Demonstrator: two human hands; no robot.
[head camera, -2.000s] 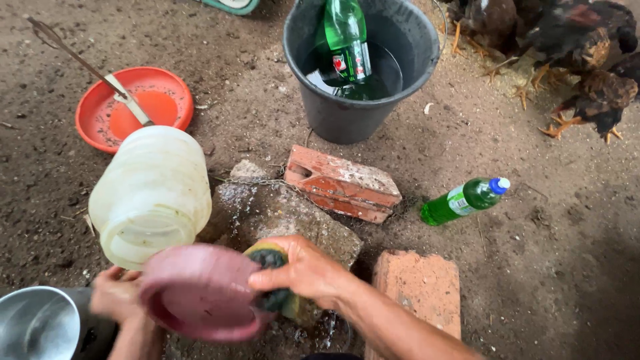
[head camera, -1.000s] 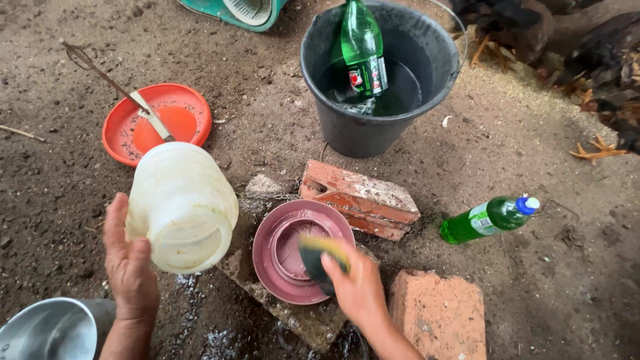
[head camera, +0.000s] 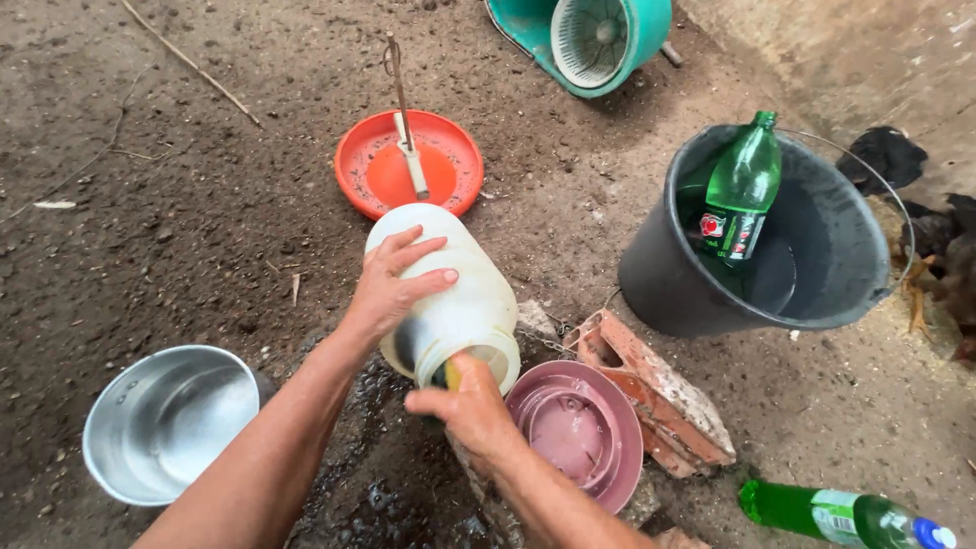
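My left hand lies with spread fingers on the side of a whitish translucent plastic jar, which rests tilted with its mouth toward me. At that mouth is my right hand, its fingers partly hidden inside, holding a yellow and dark green sponge in the opening. Just right of the jar, a pink round plastic drinker base sits on a stone slab, wet inside. Behind the jar stands a red plastic dish with a white bar and a rusty rod across it.
An aluminium pot is at left. A dark bucket at right holds water and a green plastic bottle. Nearby are a hollow brick, a bottle of green liquid, a teal plastic container and dark-feathered chickens.
My right hand has moved with the sponge from the pink base to the jar's mouth. My left hand has moved from the jar's left side onto its upper side. The view has shifted.
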